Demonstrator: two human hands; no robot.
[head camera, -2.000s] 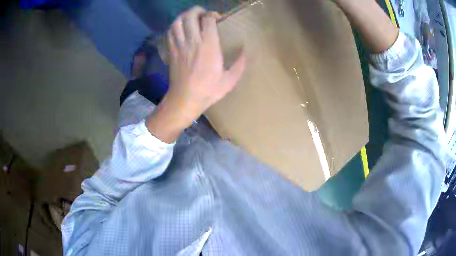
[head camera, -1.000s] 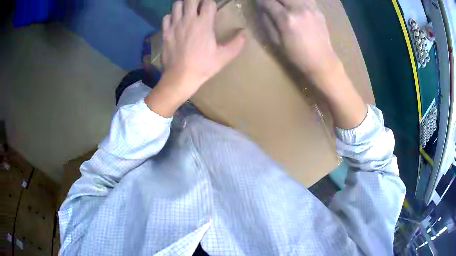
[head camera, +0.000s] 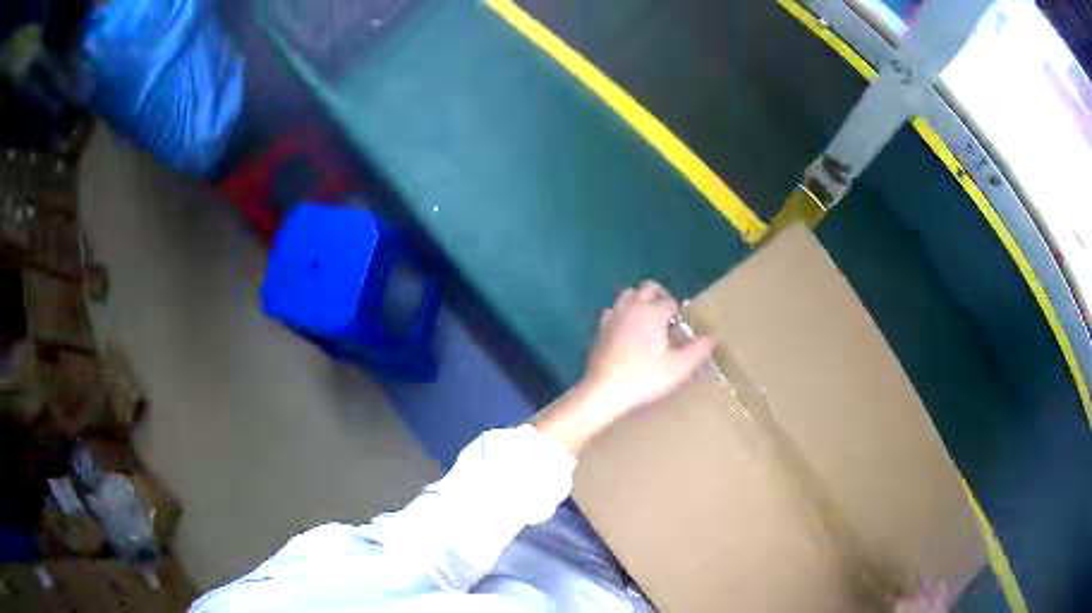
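A brown cardboard carton (head camera: 754, 467) lies tilted at the lower right, with a glossy strip of tape (head camera: 733, 389) along its middle seam. My left hand (head camera: 647, 347) is at the carton's far edge, thumb on top beside the tape's end and fingers curled at the edge. Something shiny shows between thumb and fingers. My right hand (head camera: 922, 596) is only a small blurred patch at the bottom edge, by the near end of the seam; its grip cannot be made out.
A green bench (head camera: 503, 180) with a yellow line runs beyond the carton. A grey metal post (head camera: 880, 120) stands at the carton's far corner. A blue stool (head camera: 323, 275), a red stool (head camera: 281, 180) and a blue bag (head camera: 168, 78) are left. Brown cartons (head camera: 72, 395) lie far left.
The view has swung, and the carton now shows at the lower right by the post. My left hand has gone from lying spread on it to its far edge. My right hand is now mostly out of view.
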